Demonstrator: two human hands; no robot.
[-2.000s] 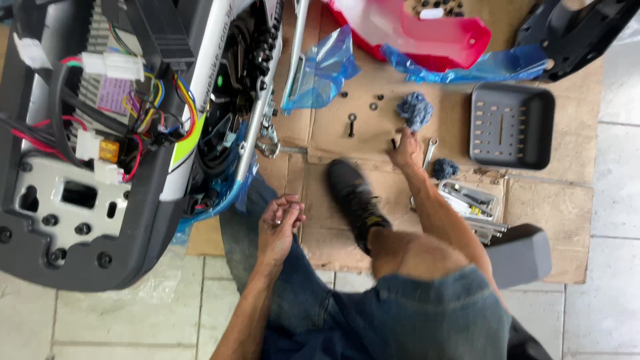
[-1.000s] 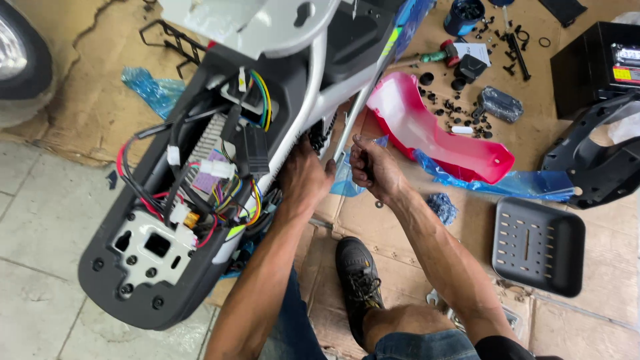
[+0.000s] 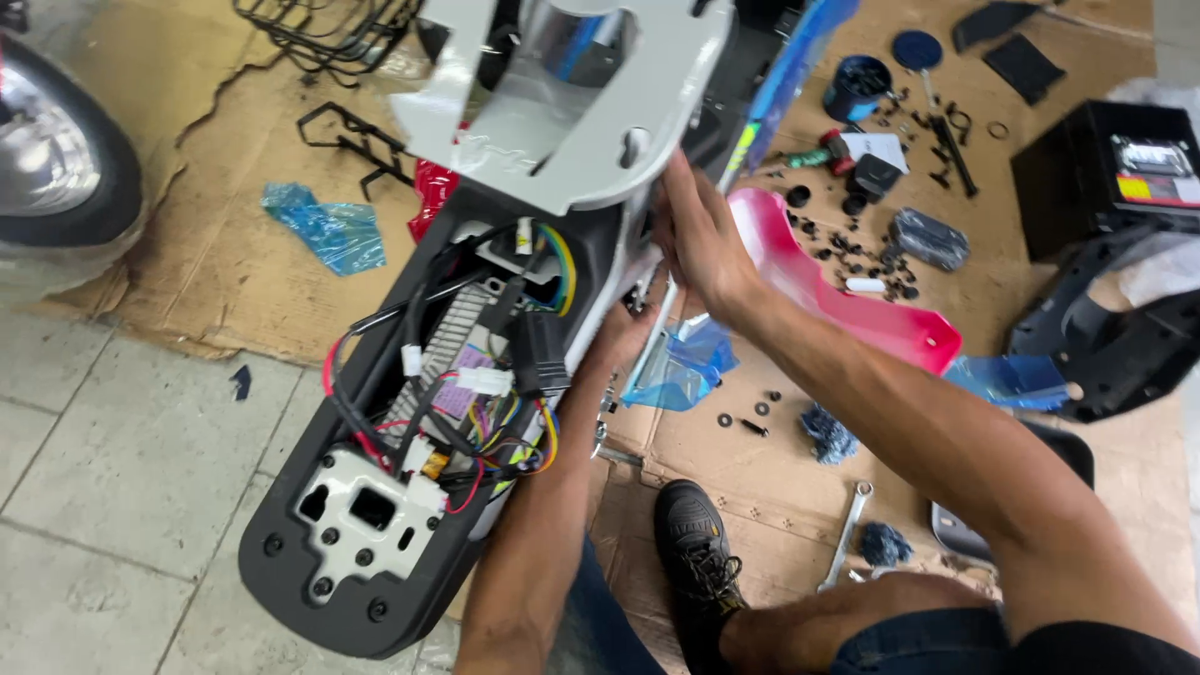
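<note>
A partly stripped electric two-wheeler body with bundled wires and a finned controller lies diagonally from lower left to top centre. Above its wiring bay sits a grey metal plate with cut-outs. My left hand reaches under the body's right side; its fingertips are hidden by the frame. My right hand is at the same side, higher up, its fingers against the frame by the plate's edge. Whether either hand grips something is hidden. Blue plastic film hangs just right of my left hand.
On the cardboard lie a red-pink fairing, scattered black fasteners, a bolt with washers, a combination wrench and blue rags. A black battery stands at right. A wheel is at far left. My shoe is below.
Two seconds ago both hands were apart from the vehicle, the right one near the blue rag. Both are now at its right side; the right hand has moved up to the frame. The view has shifted.
</note>
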